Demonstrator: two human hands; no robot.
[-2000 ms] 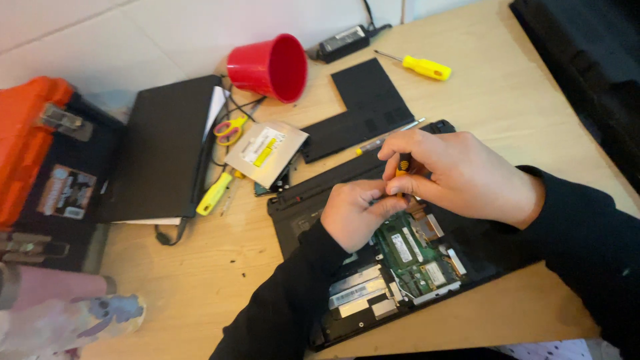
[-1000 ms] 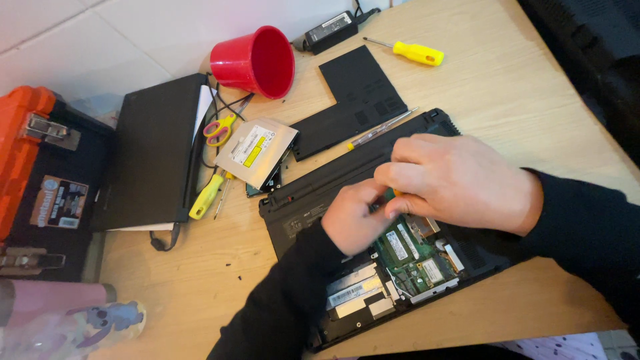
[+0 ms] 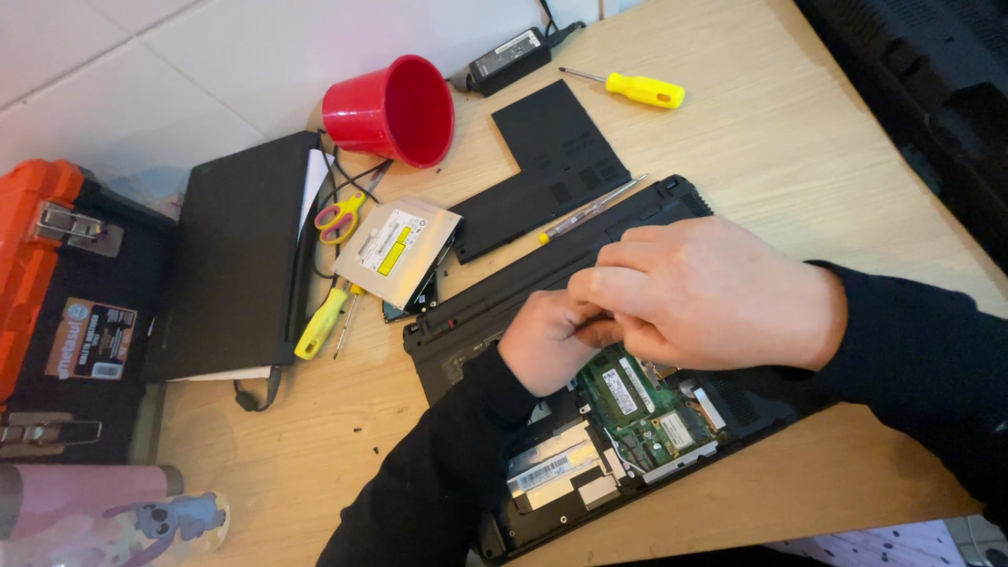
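An upturned black laptop [image 3: 504, 315] lies on the wooden desk with its underside facing up and its bay uncovered. Over the middle of it, my right hand [image 3: 693, 291] is closed, and whatever its fingers hold is hidden now. My left hand [image 3: 547, 339] meets it fingertip to fingertip, low over the chassis; what it pinches cannot be seen. Just below the hands, a memory module [image 3: 620, 391] and a small wireless card [image 3: 675, 431] show on the green board. A clear-handled screwdriver [image 3: 591, 210] rests between the laptop and its black L-shaped cover [image 3: 543, 173].
An optical drive [image 3: 398, 252], scissors [image 3: 340, 218] and a yellow-green screwdriver [image 3: 321, 323] lie left of the laptop. Behind are a red cup [image 3: 390, 112], a power adapter [image 3: 512, 61] and a yellow screwdriver [image 3: 644, 90]. A closed laptop [image 3: 232, 260] and toolbox [image 3: 79, 299] stand farther left.
The yellow-and-black handle seen between my fingers two seconds ago is now hidden by my right hand, which has tilted over it. Both hands stay above the open laptop.
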